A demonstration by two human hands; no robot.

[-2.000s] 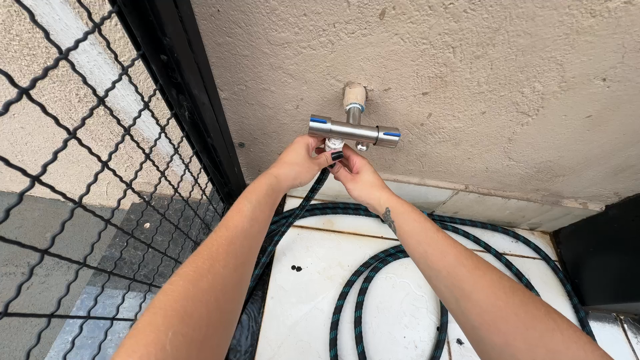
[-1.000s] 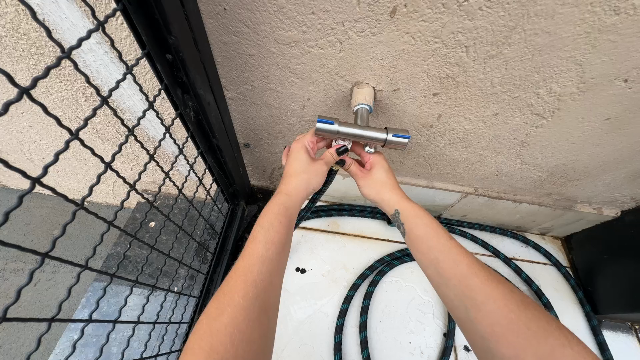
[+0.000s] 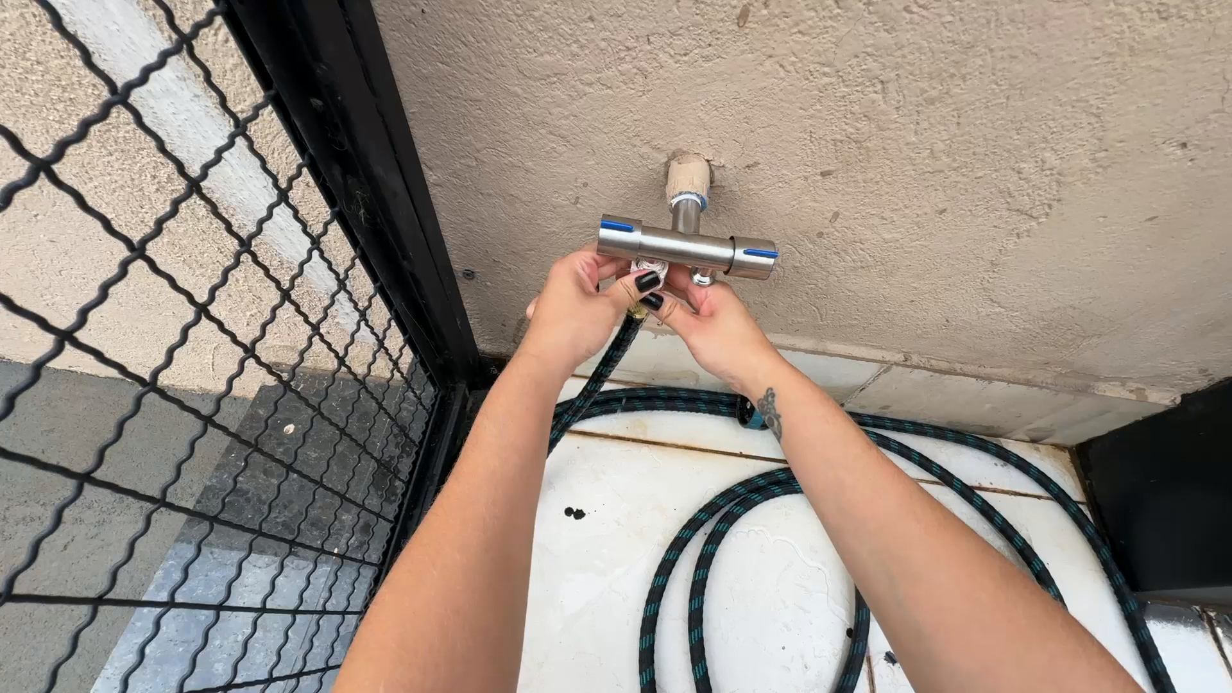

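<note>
A double-outlet metal tap [image 3: 688,246] with blue marks on its two knobs juts from the wall on a pipe stub. My left hand [image 3: 582,306] and my right hand [image 3: 712,322] meet under its left outlet, thumbs close together, both gripping the hose connector [image 3: 639,310] there. White thread tape [image 3: 651,269] shows around that outlet. A black braided hose with teal flecks [image 3: 616,358] hangs down from the connector. The second outlet [image 3: 703,277] is partly behind my right fingers. My fingertips on the far side are hidden.
Loops of the hose [image 3: 664,577] lie on the white tiled floor [image 3: 587,577]. A black metal mesh gate [image 3: 135,250] with a thick frame stands at the left. The rough beige wall [image 3: 914,173] rises behind the tap. A black object [image 3: 1165,491] is at the right edge.
Both hands stay at the left outlet, with small shifts of the fingers and thumbs. The hose and tap look the same.
</note>
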